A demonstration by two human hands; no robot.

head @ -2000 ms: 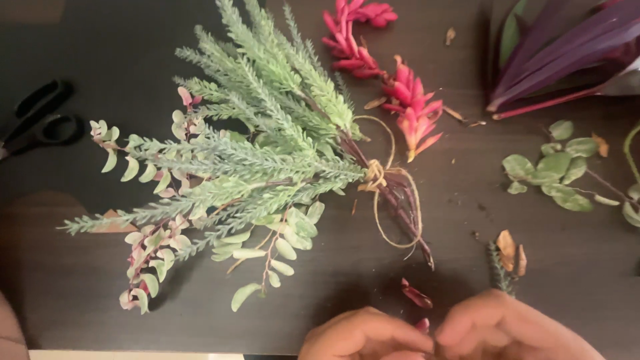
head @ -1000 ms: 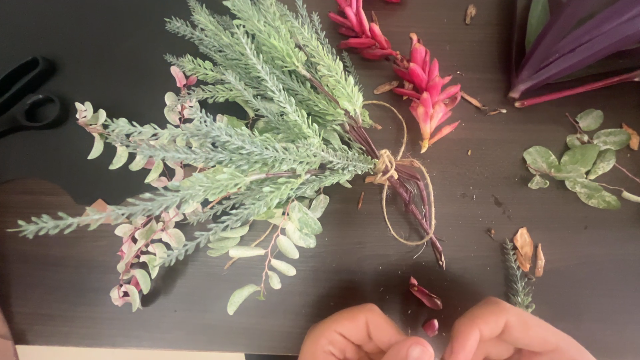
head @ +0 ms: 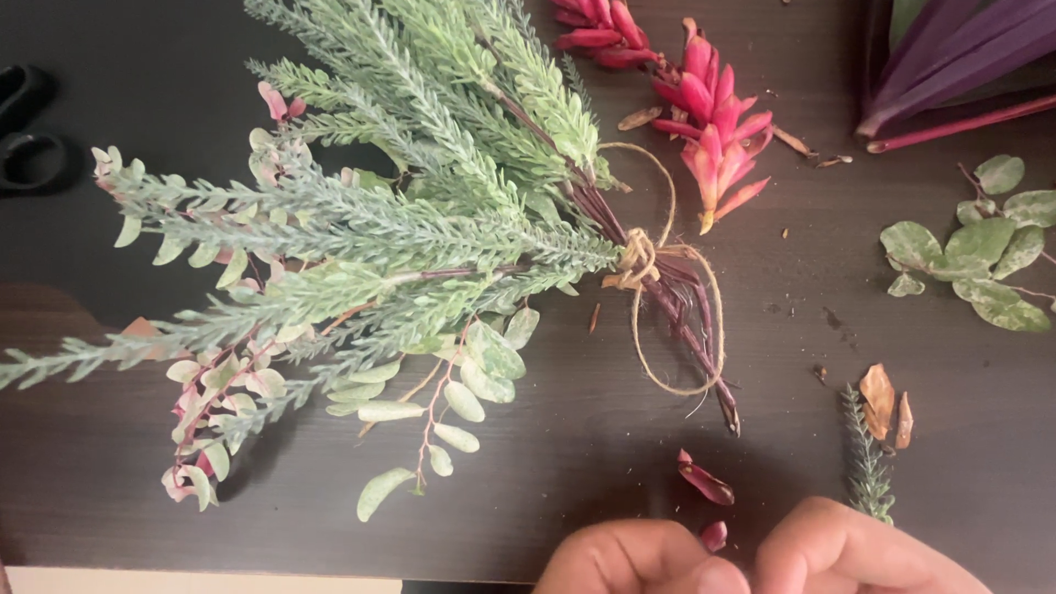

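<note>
At the bottom edge, my left hand (head: 639, 561) and my right hand (head: 858, 553) are close together with fingers curled, partly cut off by the frame. Whether they hold anything is hidden. Just above them lie a dark pink petal (head: 706, 481) and a smaller pink petal (head: 714, 536). A bundle of green and variegated leafy sprigs (head: 396, 223) lies on the dark table, its tips to the left. Jute twine (head: 639, 257) is knotted around its dark stems (head: 693, 330), with two loose loops. A pink-red flower spike (head: 714, 124) lies beyond the twine, beside another pink spike (head: 606, 33).
Black scissor handles (head: 33, 161) are at the far left on a black surface. Purple leaves (head: 957, 58) with a pink stem lie top right, above a variegated leafy sprig (head: 978, 252). A small green sprig (head: 866, 462) and dry brown leaves (head: 878, 400) lie right of centre.
My hands stay together near the bottom edge and show slightly less now than in the earliest frame. The flowers and the tied bundle keep their arrangement. The view has shifted a little.
</note>
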